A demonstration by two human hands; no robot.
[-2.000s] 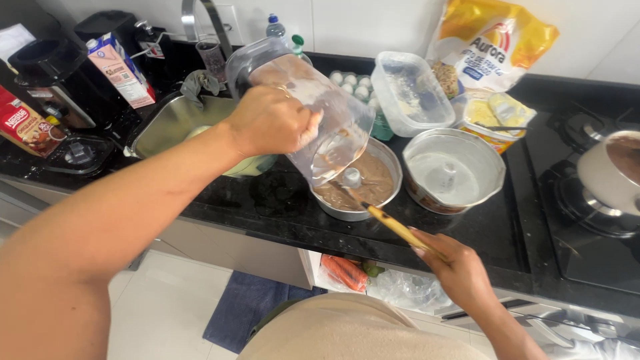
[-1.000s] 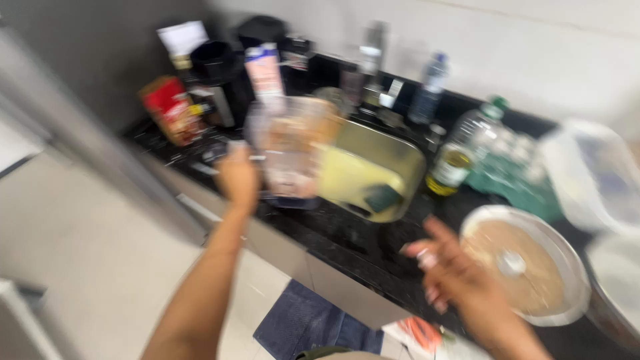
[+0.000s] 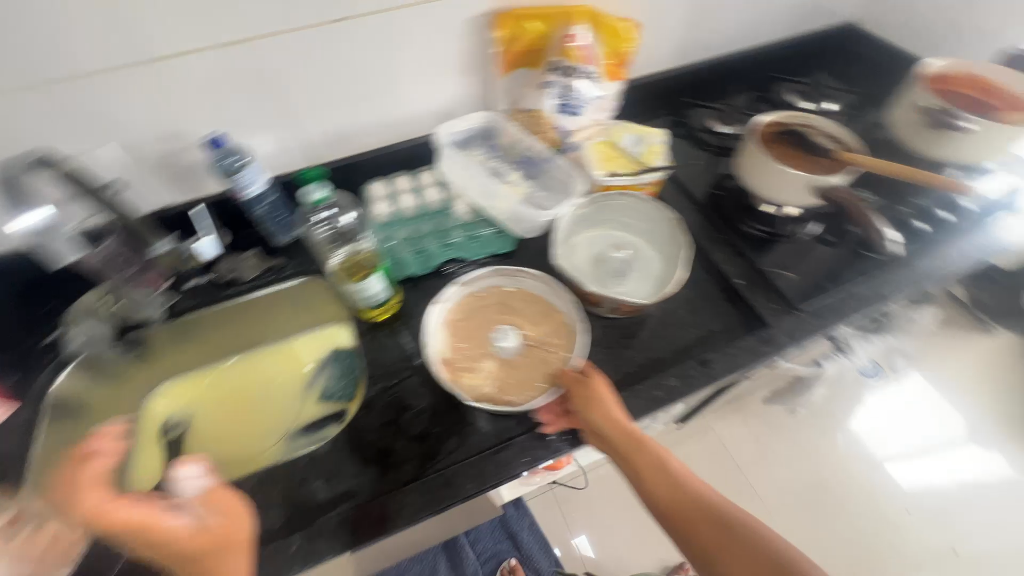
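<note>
A round ring cake pan (image 3: 436, 364) full of light brown batter stands on the black counter near its front edge. My right hand (image 3: 588, 404) grips the pan's lower right rim. Blurred at the lower left, my left hand (image 3: 172, 504) is in front of the sink; its thumb and fingers are apart, and whether it holds the dark thing between them is unclear. A second ring pan (image 3: 620, 248), with a pale inside and no batter, stands up and right of the first.
Behind the pans are an oil bottle (image 3: 356, 264), a green egg carton (image 3: 448, 240), a clear plastic tub (image 3: 508, 172) and a yellow package (image 3: 568, 64). The steel sink (image 3: 264, 308) holds a yellowish basin (image 3: 240, 400). A saucepan (image 3: 788, 164) with a wooden-handled utensil sits on the stove.
The clear container my left hand held is no longer in that hand. My right hand, off the pan a second ago, now grips its rim. The view has swung right since then.
</note>
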